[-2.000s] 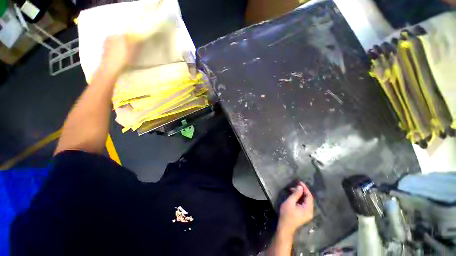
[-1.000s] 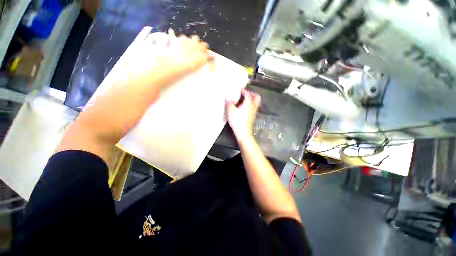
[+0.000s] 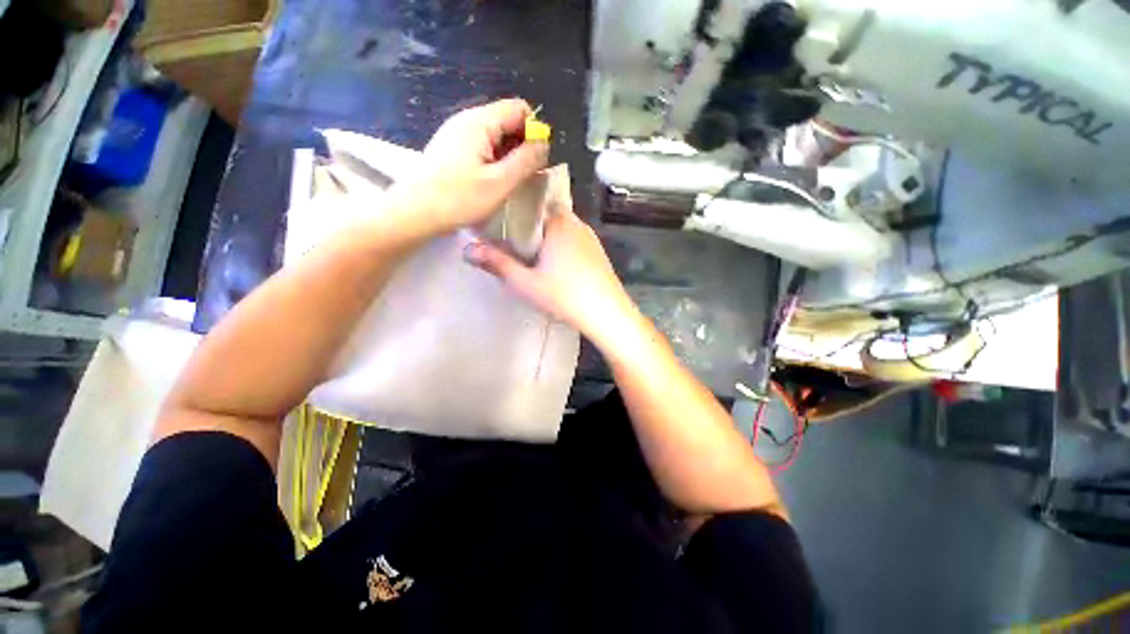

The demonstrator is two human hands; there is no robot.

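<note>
A cream cover piece (image 3: pixel 459 359) lies over the near part of the dark tabletop, its far side folded up. My left hand (image 3: pixel 483 167) pinches the far edge, where a small bright yellow bit sticks up at the fingertips. My right hand (image 3: pixel 558 266) grips the folded edge just to the right and nearer, thumb on the cream face. The pale cylinder arm (image 3: pixel 793 235) of the sewing machine is to the right of both hands, apart from the cover. The needle area is hard to make out.
The white-grey machine head (image 3: pixel 991 136) marked "TYPICAL" fills the upper right. Stacked cream pieces (image 3: pixel 112 421) with yellow edges (image 3: pixel 320 477) are at my left. The scuffed dark tabletop (image 3: pixel 409 62) extends beyond. Black wires and a red loop (image 3: pixel 793 427) hang at the right.
The cover was spread flat with my left hand across its far side; now its far edge is folded up between both hands. My right hand has moved slightly left onto the fold.
</note>
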